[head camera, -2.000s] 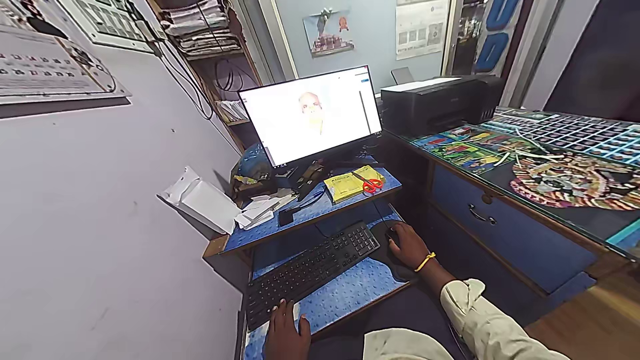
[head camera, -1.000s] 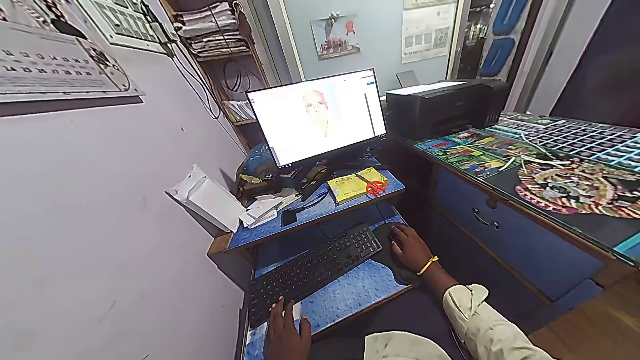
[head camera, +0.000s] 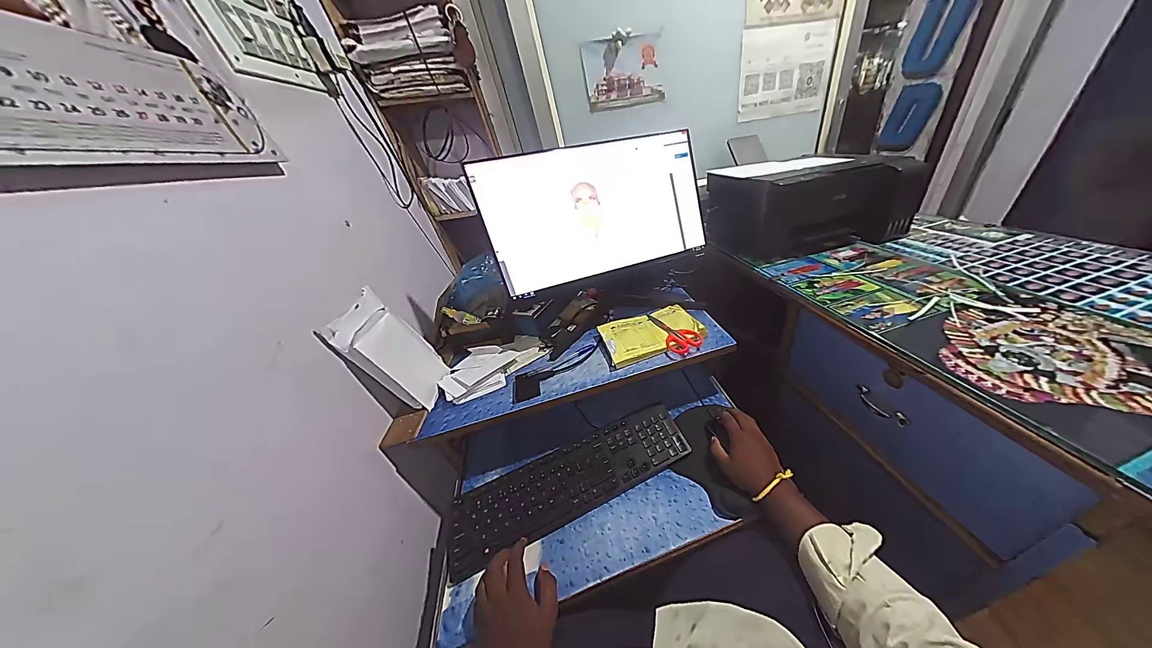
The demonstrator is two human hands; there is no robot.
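Observation:
My right hand rests over a black computer mouse on a black mouse pad; a yellow band circles that wrist. At the lower left, my left hand lies with fingers apart at the near left end of a black keyboard, on the blue pull-out tray. I cannot tell whether its fingertips touch the keys. Above the tray, on the desk, stands a lit monitor with a pale picture. Red-handled scissors lie on a yellow packet in front of it.
White papers and a white envelope sit at the desk's left, by the wall. A black printer stands on the glass-topped counter at right, which has a drawer. Cables hang on the left wall.
The picture on the monitor looks smaller than one second ago. Both hands stay in about the same places.

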